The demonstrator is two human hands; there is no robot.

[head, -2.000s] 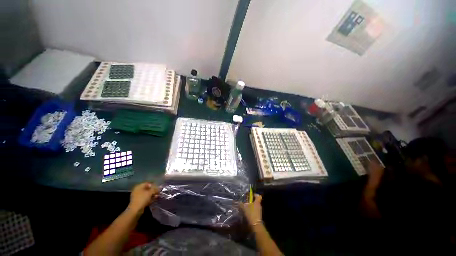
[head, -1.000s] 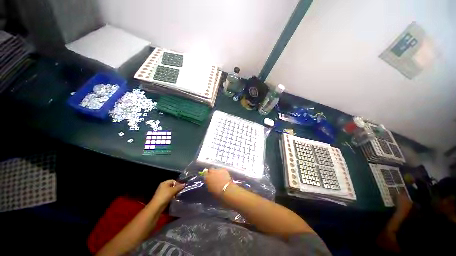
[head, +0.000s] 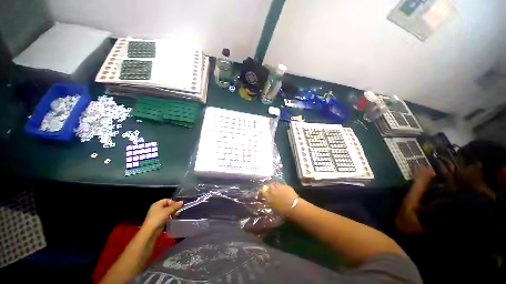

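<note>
A white gridded parts tray (head: 236,143) lies on the bench in front of me, inside a clear plastic bag (head: 227,194) whose crinkled near part hangs over the bench edge. My left hand (head: 162,213) pinches the bag's left edge. My right hand (head: 279,198) is closed at the bag's right side, with a small yellow piece of the utility knife (head: 264,189) showing at its fingers; the blade is not visible. A slit-like bright edge runs across the bag between my hands.
Left are a blue bin (head: 82,113), a heap of white pieces (head: 100,122), a partly filled panel (head: 141,156) and green panels (head: 166,111). Carrier boards (head: 331,152) lie right; bottles (head: 273,84) stand behind. Another person's arm (head: 411,202) is at far right.
Since one second ago, my right hand has moved right along the bag, away from my left hand, which still holds the left edge. The camera view has also turned.
</note>
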